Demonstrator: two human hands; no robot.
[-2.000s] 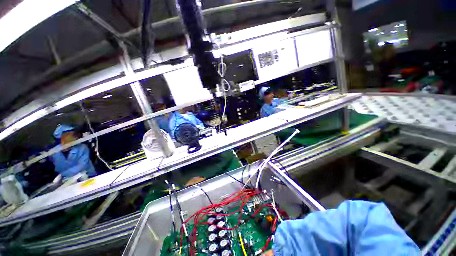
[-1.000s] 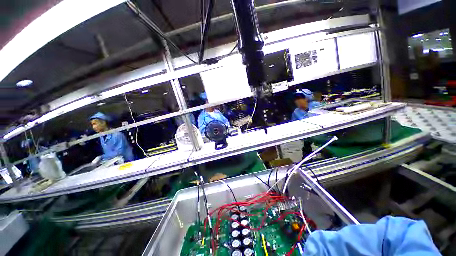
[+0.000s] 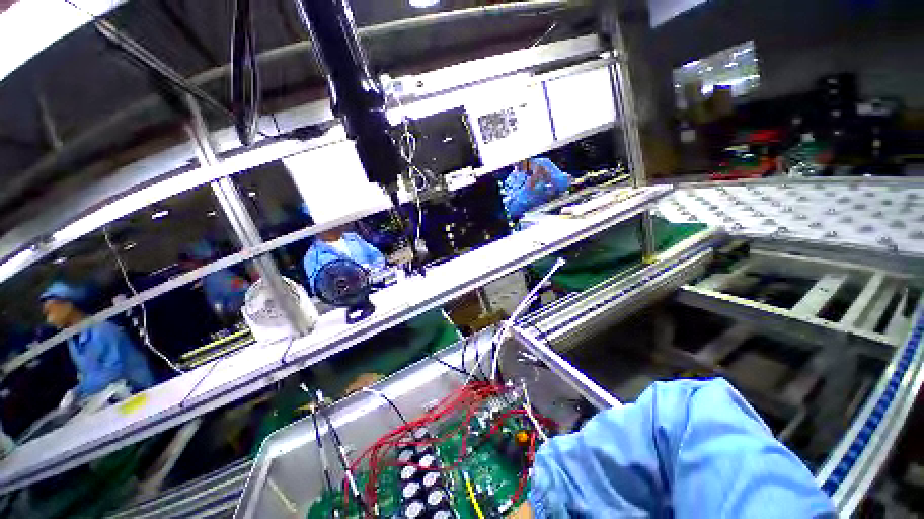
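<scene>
A pale grey metal enclosure (image 3: 265, 474) lies open at the bottom of the view. In it is a green circuit board (image 3: 491, 471) with a double row of round-topped black capacitors (image 3: 417, 476). Red wires (image 3: 446, 418) loop across the board, and a yellow-green wire (image 3: 473, 495) runs beside the capacitors. Two dark cables (image 3: 326, 436) stand at the far left wall. A white cable (image 3: 527, 301) sticks out over the far right corner. My right arm in a blue sleeve reaches over the right side; only a sliver of my right hand (image 3: 523, 510) shows, cut off by the bottom edge. My left hand is not in view.
A long white shelf (image 3: 436, 294) crosses beyond the enclosure, with a black fan (image 3: 341, 284) and a white fan (image 3: 276, 307). Several people in blue smocks are behind it. A dark hanging tool or hose (image 3: 350, 96) comes down from above. A conveyor frame (image 3: 770, 309) and ball-transfer table (image 3: 800, 215) are at right.
The camera has swung, so the enclosure, shelf and fans appear farther left than a second ago. My right sleeve stays over the enclosure's right side. The person behind the shelf at right has raised an arm.
</scene>
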